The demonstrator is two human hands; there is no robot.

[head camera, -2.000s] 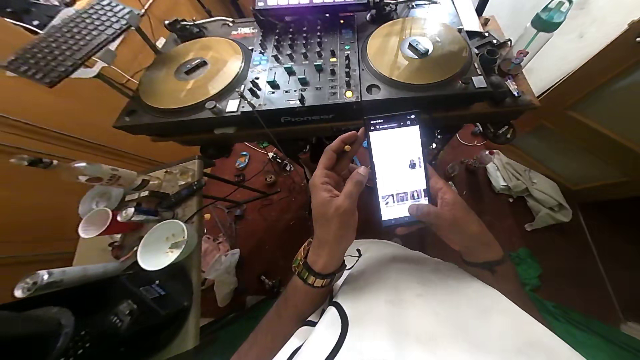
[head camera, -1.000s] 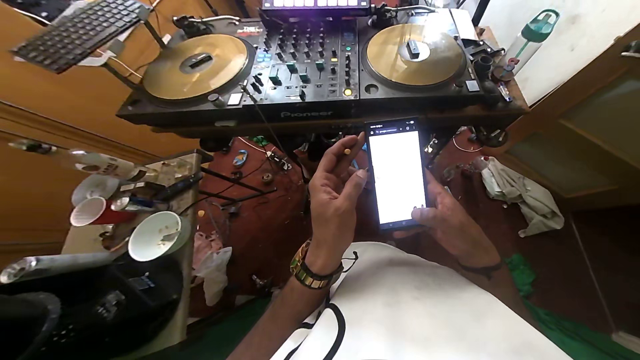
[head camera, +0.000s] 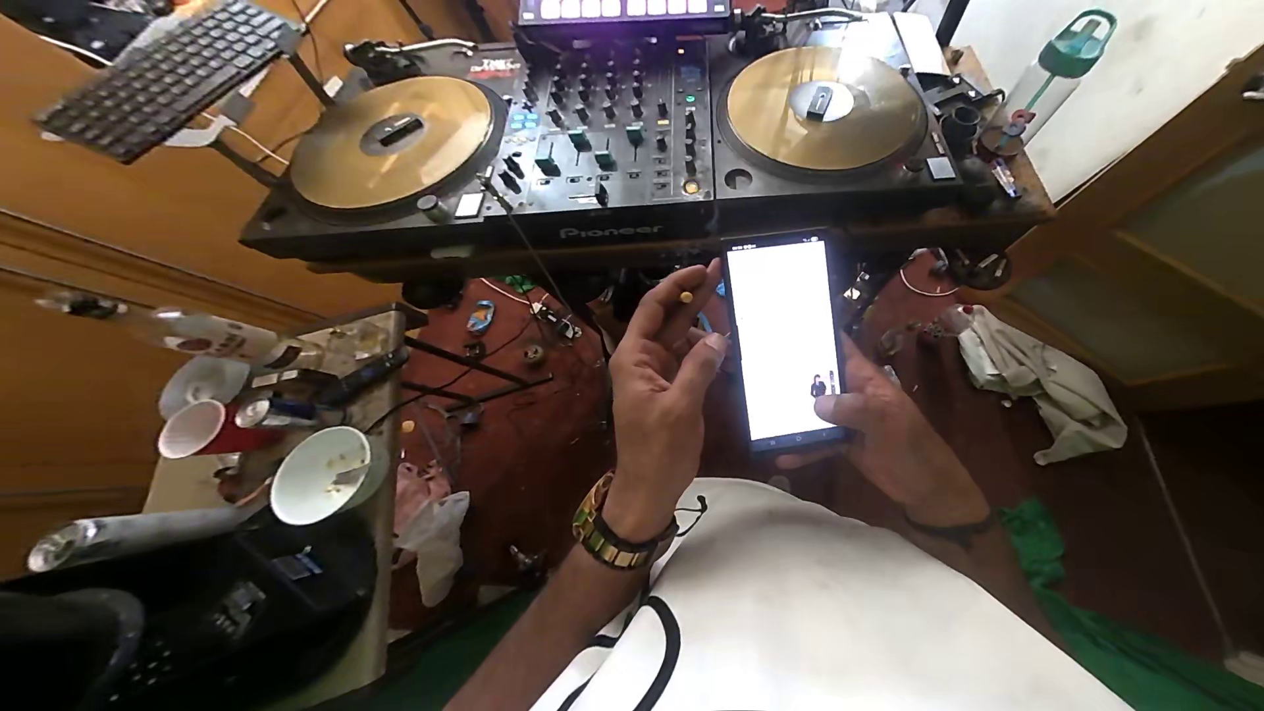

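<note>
A smartphone (head camera: 785, 336) with a mostly white lit screen is held upright over my lap. My right hand (head camera: 889, 425) grips its lower right side, the thumb on the lower part of the screen. At the phone's left edge is my left hand (head camera: 667, 375), wearing a gold-coloured watch (head camera: 607, 533). Between its fingers is a thin cigarette-like stick, whose orange-yellow end (head camera: 686, 296) shows; its thumb tip is close to the phone's edge. Whether that thumb touches the phone I cannot tell.
Ahead stand a Pioneer DJ mixer (head camera: 612, 148), two turntables (head camera: 395, 143) (head camera: 825, 109), a keyboard (head camera: 168, 74) and a water bottle (head camera: 1052, 84). At left a side table holds a white bowl (head camera: 321, 474), a red cup (head camera: 202, 430) and bottles. Plastic bags (head camera: 439, 543) and cloth (head camera: 1047, 380) lie on the floor.
The small pictures along the bottom of the phone screen two seconds ago are gone; the screen is mostly white, with one small figure low at the right. Both hands have stayed nearly still.
</note>
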